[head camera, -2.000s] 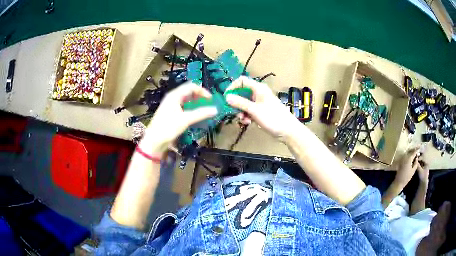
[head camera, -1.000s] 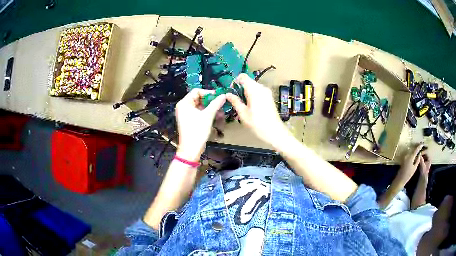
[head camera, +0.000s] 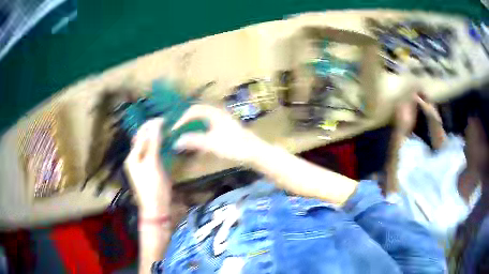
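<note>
The view is strongly blurred. My right hand (head camera: 214, 134) is curled around a green circuit board (head camera: 192, 127) between thumb and fingers. My left hand (head camera: 146, 152) is beside it to the left, fingers raised and close together; whether it holds anything cannot be told. Behind both hands lies the board box with green PCB panels (head camera: 161, 101) and bunched black cables (head camera: 110, 155). The hands hide part of this pile.
The battery box (head camera: 45, 155) stands at the far left. Black cases with yellow (head camera: 249, 99) lie right of my hands. The neighbour's box (head camera: 370, 80) is further right, then a case pile (head camera: 418, 45). Another person's hands (head camera: 413, 109) are at the right. The green belt (head camera: 214, 21) runs behind.
The view has swung to the right and tilted, so the bench things appear further left. My hands have moved apart; before, their fingertips met at a green board.
</note>
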